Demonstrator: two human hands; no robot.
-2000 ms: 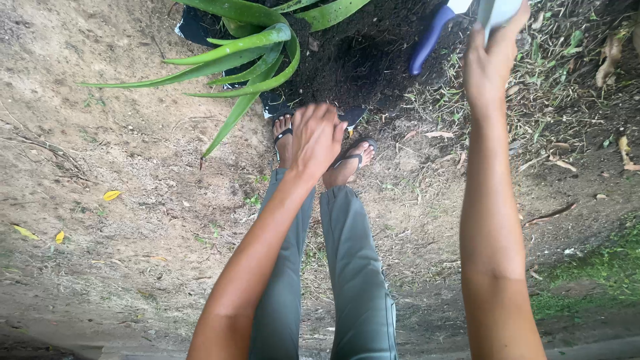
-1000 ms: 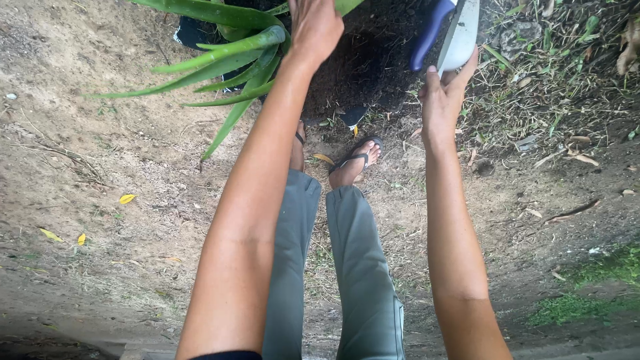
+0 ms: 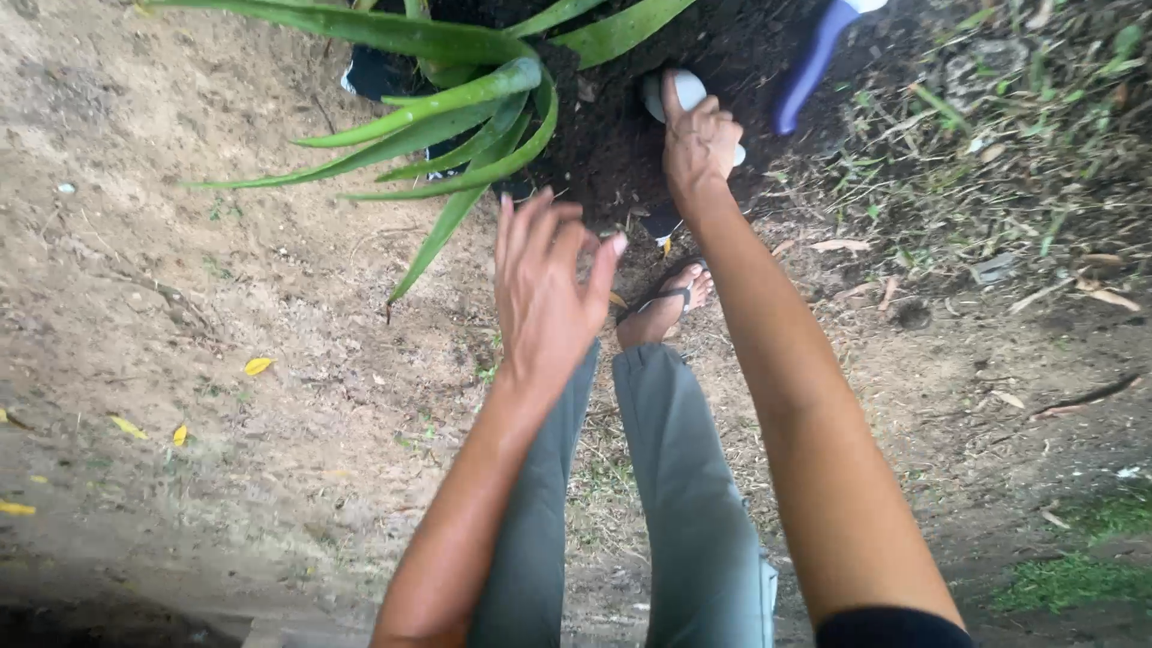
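My right hand grips a white rounded tool or scoop, its pale end against the dark soil; its exact kind cannot be told. My left hand is slightly blurred, fingers apart and holding nothing, just below the leaves of an aloe plant. The aloe spreads its long green leaves at the upper left, over pieces of black plastic that look like a bag. A purple curved handle with a white part lies on the soil right of my right hand.
My foot in a dark flip-flop stands below the soil. Dry grass and weeds cover the ground at the right. Yellow leaves are scattered on the sandy ground at the left.
My left hand has come down from the aloe. My right hand has moved left with the white tool, from beside the purple handle to the dark soil.
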